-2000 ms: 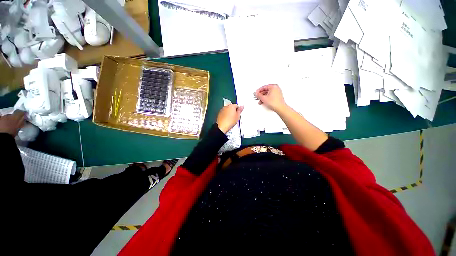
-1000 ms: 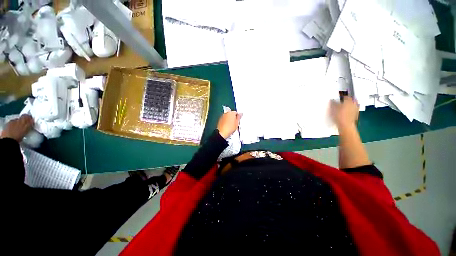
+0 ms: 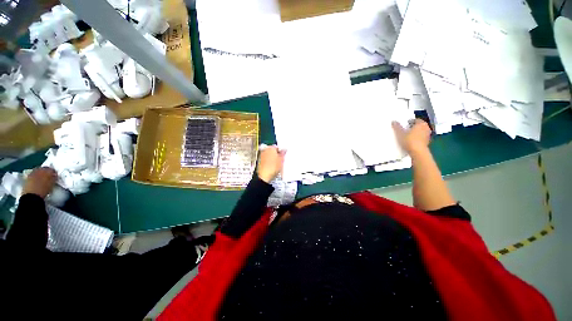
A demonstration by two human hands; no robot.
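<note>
Large flat white blanks [image 3: 332,119] lie stacked on the green mat in front of me. My left hand [image 3: 270,163] is closed at their left edge, gripping a label sheet [image 3: 283,193] that hangs down at my waist. My right hand [image 3: 414,136] is at the stack's right edge with its fingers spread a little, slightly blurred; whether it holds anything cannot be told. A small dark item [image 3: 422,116] shows just beyond its fingers. An untidy heap of white blanks [image 3: 489,69] lies at the right.
A shallow cardboard tray [image 3: 143,145] with a dark grid sheet [image 3: 201,142] is left of my left hand. White cameras [image 3: 81,147] cluster farther left, beside a co-worker's hand [image 3: 40,182]. A metal upright [image 3: 141,53] slants across the upper left. A brown box [image 3: 313,7] shows at the top.
My right hand has moved from the middle of the stack to its right edge. My left hand keeps the label sheet. A brown box has come into view at the top as the view shifted.
</note>
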